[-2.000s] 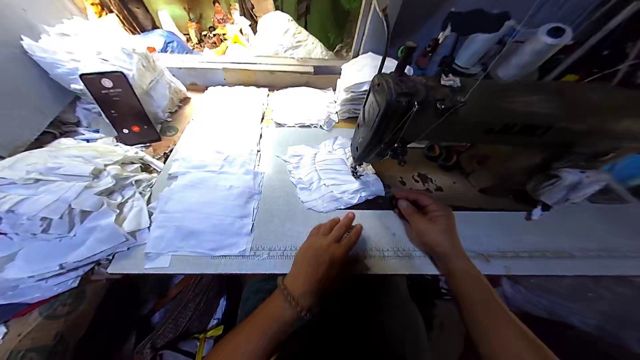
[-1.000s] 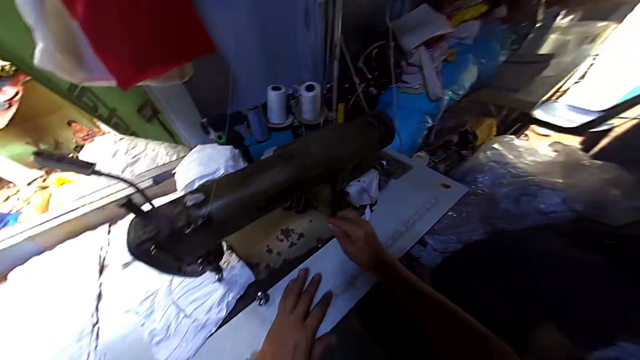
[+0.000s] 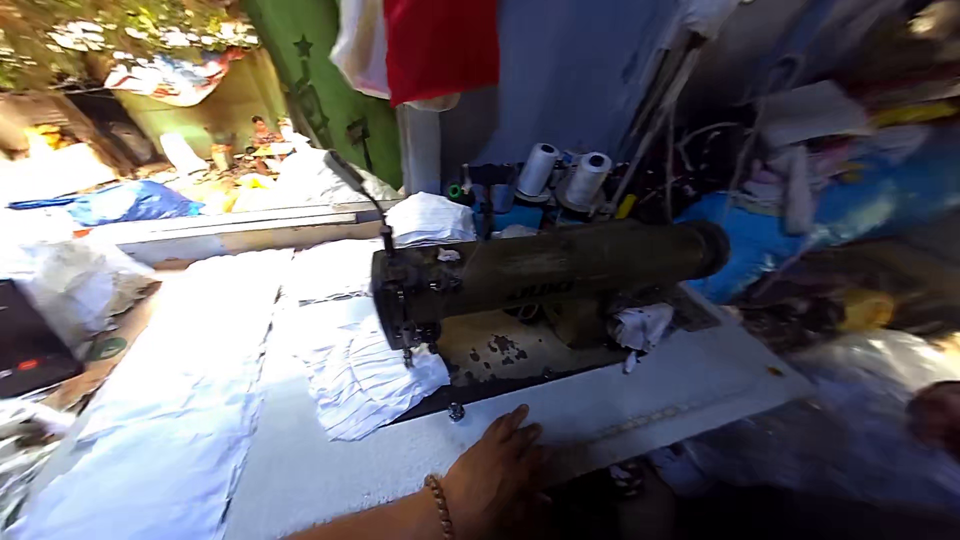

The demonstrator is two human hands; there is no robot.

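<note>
My left hand [image 3: 499, 461], with a bead bracelet at the wrist, rests on the pale sewing table [image 3: 360, 472] at its front edge, holding nothing. Just beyond its fingertips is a small shiny metal part [image 3: 456, 411]. An industrial sewing machine [image 3: 555, 262] stands behind. Gathered white fabric [image 3: 367, 382] lies under its needle area. To the left, long stacked white cloth pieces [image 3: 165, 405] cover the table. A blurred, skin-toned shape at the far right edge may be my right hand [image 3: 934, 416]; its fingers cannot be made out.
Two white thread cones [image 3: 584, 180] stand behind the machine. A crumpled cloth [image 3: 643, 327] sits by the machine's base. At the left edge is a dark phone [image 3: 34, 345] beside a white bag. Clear plastic [image 3: 870, 375] is heaped right of the table. A person [image 3: 264, 135] is outside.
The view has swung right since two seconds ago. My right hand has left the spot beside the machine where it was in both earlier frames. My left hand remains at the table's front edge.
</note>
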